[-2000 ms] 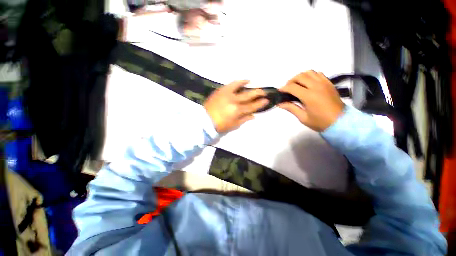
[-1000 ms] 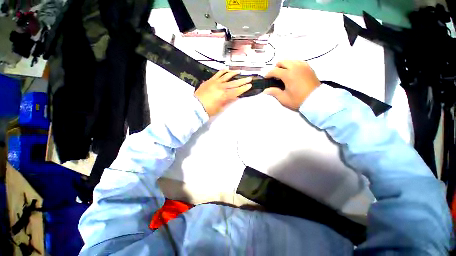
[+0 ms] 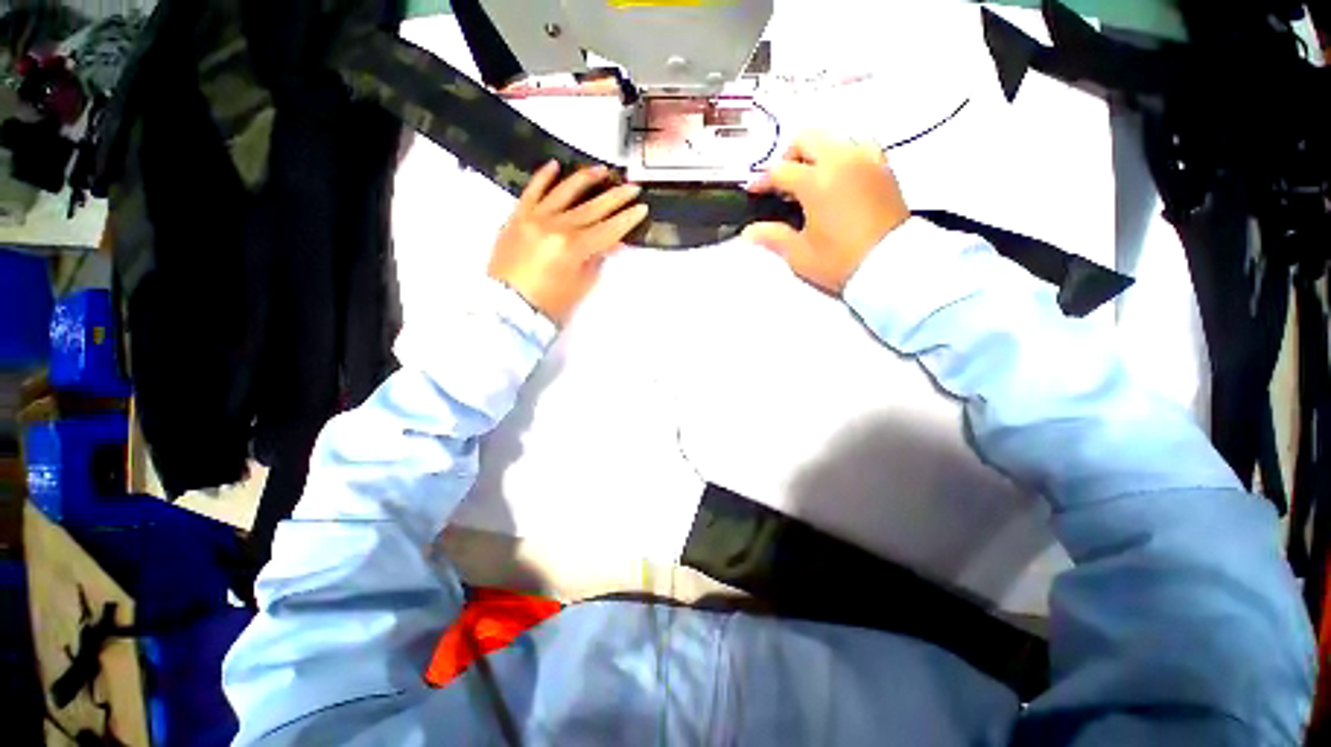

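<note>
A camouflage shoulder strap [image 3: 475, 129] runs from the upper left to just in front of the clamp and feed plate [image 3: 698, 134] of the sewing machine [image 3: 642, 41]. My left hand [image 3: 562, 241] presses on the strap with spread fingers. My right hand [image 3: 832, 212] pinches the strap's right end, where black webbing lies on it; the fingers hide the exact joint. The black webbing [image 3: 993, 241] runs out to the right and ends in a dark triangular tab [image 3: 1092, 286]. A second camouflage strap [image 3: 818, 562] lies at the table's near edge.
Dark straps [image 3: 241, 292] hang at the left table edge. Black webbing with pointed tabs [image 3: 1212, 132] lies at the right. Blue crates [image 3: 88, 343] and a cardboard sheet [image 3: 73, 628] are at the left. An orange cloth [image 3: 494, 628] shows near my body. Thread lies on the white tabletop [image 3: 613, 423].
The machine came into view as my head view shifted. My hands have moved closer to the feed plate. My left hand has slid left along the strap, and more strap shows between my hands.
</note>
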